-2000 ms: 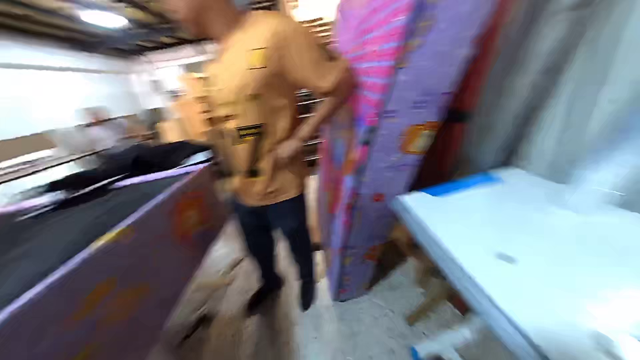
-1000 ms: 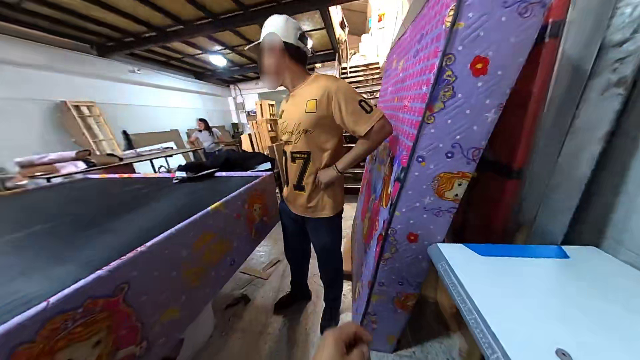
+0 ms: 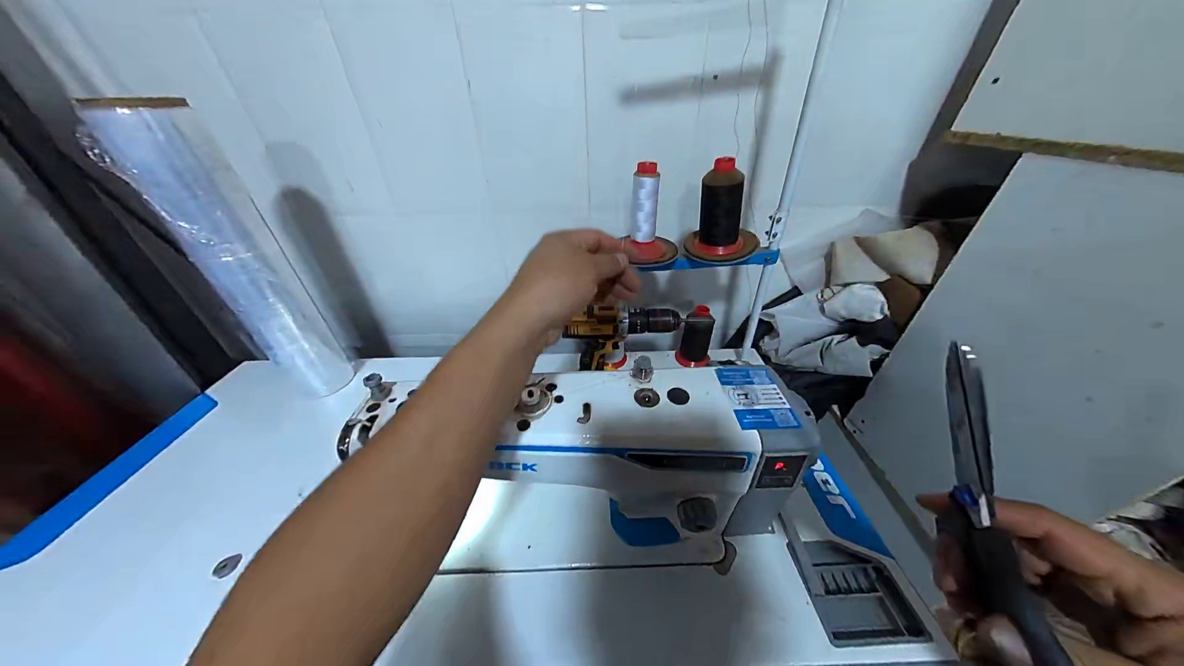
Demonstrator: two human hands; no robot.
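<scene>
My left hand [image 3: 587, 273] reaches over an industrial sewing machine [image 3: 601, 444], its fingers beside the base of a white thread cone [image 3: 646, 205]. Whether it pinches a thread is too small to tell. A black thread cone [image 3: 721, 205] stands on the same blue stand, right of the white one. At the lower right, my right hand [image 3: 1045, 583] holds scissors [image 3: 971, 462] by their dark handles, with the blades pointing up and close together. Below the thread stand, a yellow and black cordless drill [image 3: 601, 328] lies behind the machine, next to a smaller dark thread cone [image 3: 696, 335].
A roll of clear plastic film [image 3: 222, 250] stands upright at the left of the white table [image 3: 139, 499]. Pale boards [image 3: 1045, 342] lean at the right, with piled fabric scraps [image 3: 856, 296] behind them. A thin metal pole [image 3: 795, 157] rises beside the thread cones.
The view has swung from a person in a tan shirt and purple printed panels to the sewing machine. Both my hands and the scissors are now in sight; one second ago only part of one hand showed.
</scene>
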